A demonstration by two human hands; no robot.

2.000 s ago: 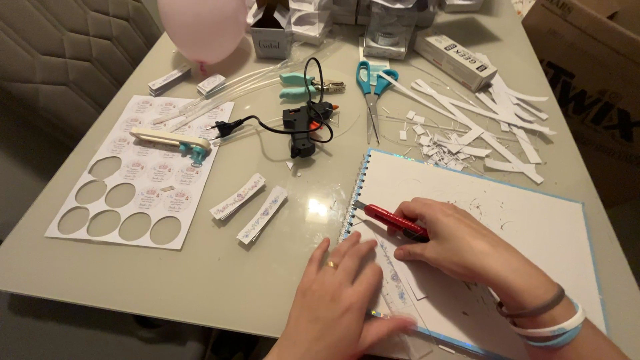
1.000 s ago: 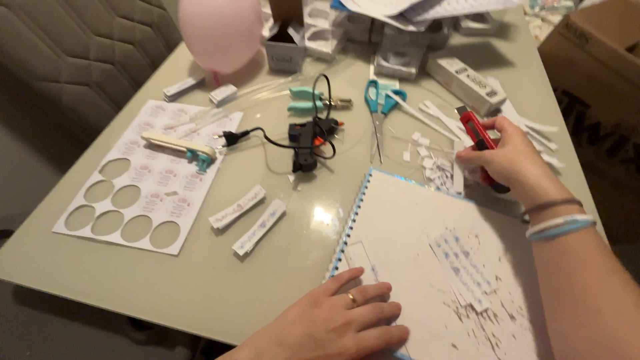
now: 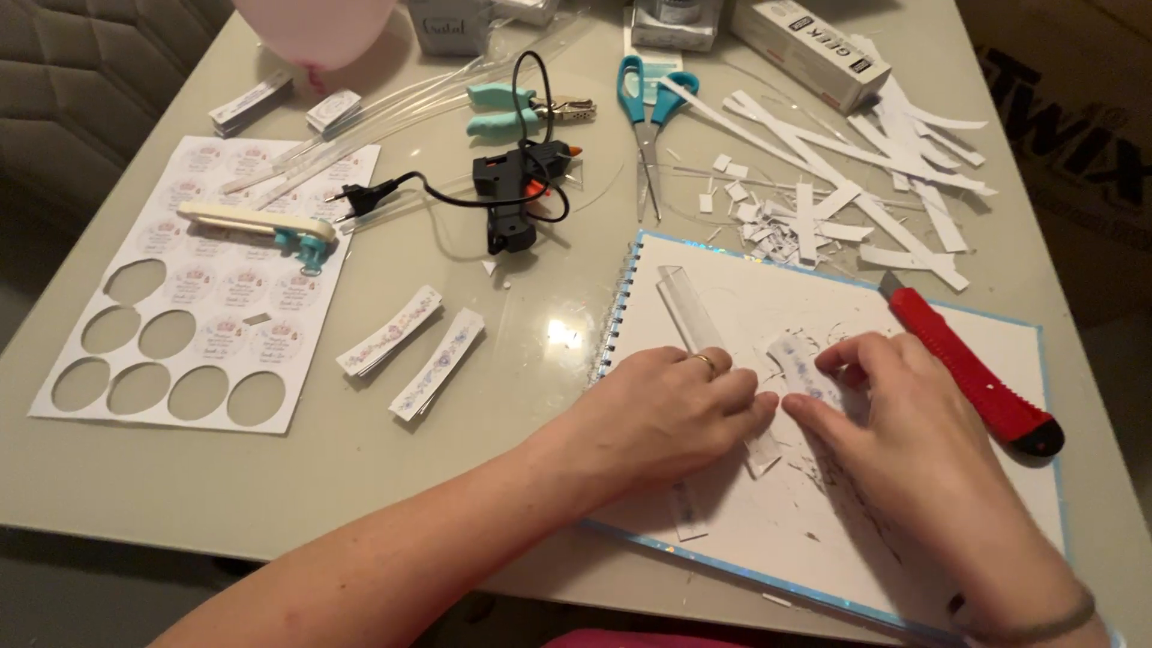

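Observation:
My left hand [image 3: 670, 409], with a ring, rests over a clear plastic strip [image 3: 693, 310] on the spiral notebook [image 3: 972, 315]. Whether its fingers grip the strip is hard to tell. Beside it, my right hand [image 3: 909, 423] has thumb and fingers on a floral-printed paper strip [image 3: 796, 364]. To its right lies a red utility knife [image 3: 976, 369], blade out, held by neither hand. Another printed strip [image 3: 688, 513] shows below my left hand, partly covered. Dark scratch marks run over the page. Two stacks of floral strips [image 3: 391, 331] [image 3: 438, 364] lie left of the notebook.
A black glue gun [image 3: 508, 202] with its cord, mint pliers [image 3: 504, 110] and blue-handled scissors [image 3: 646, 135] lie beyond the notebook. White paper offcuts [image 3: 837, 180] spread behind it near a small box [image 3: 810, 49]. A label sheet [image 3: 193, 297] and a pink balloon [image 3: 315, 27] are at left.
The red knife, in my right hand one second ago, now lies on the notebook. My right hand has come back from the offcuts to the printed strip. The clear strip now shows by my left hand.

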